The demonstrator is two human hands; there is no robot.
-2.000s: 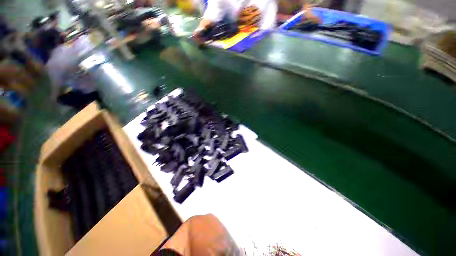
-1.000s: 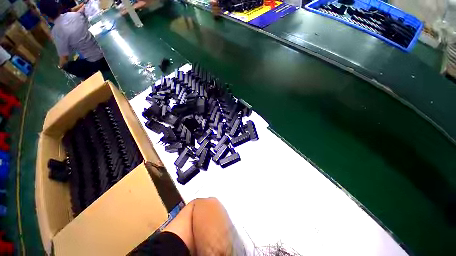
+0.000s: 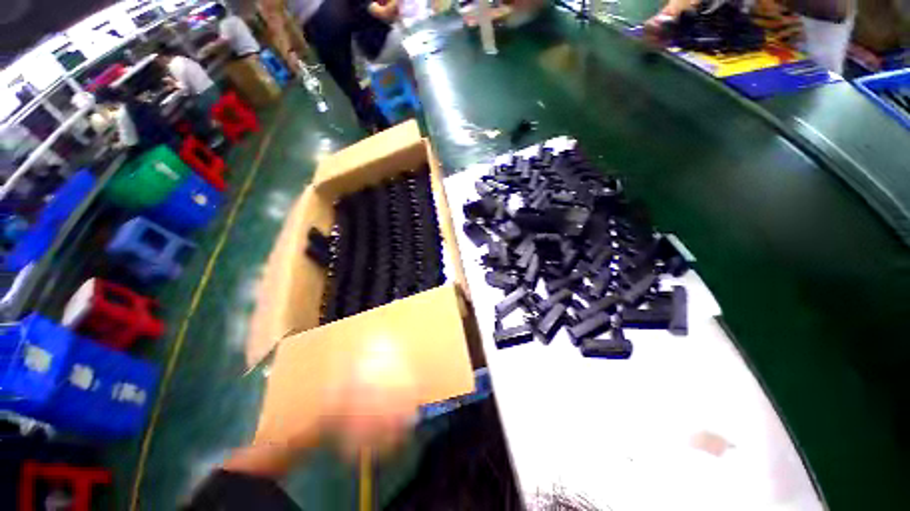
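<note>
Many black plastic housings (image 3: 574, 250) lie loosely heaped on the white bench strip (image 3: 639, 419). An open cardboard carton (image 3: 369, 334) stands at the strip's left, holding rows of black parts (image 3: 389, 245); one dark part (image 3: 318, 246) sits apart at its left inner wall. My left hand (image 3: 369, 409) is low in the view, over the carton's near flap, with a dark sleeve behind it. It is strongly blurred, so its fingers and anything in them cannot be made out. My right hand is not in view.
A dark green conveyor (image 3: 718, 220) runs along the strip's right side. Across it are black parts on a yellow and blue sheet (image 3: 773, 72) and a blue tray (image 3: 888, 88). Blue bins (image 3: 85, 374) and red stools (image 3: 115, 314) stand on the left floor. Several people are farther back.
The view has swung left, so carton and heap appear farther right and more floor shows. My blurred left hand now shows over the near flap; the bare limb seen earlier at the bottom is gone.
</note>
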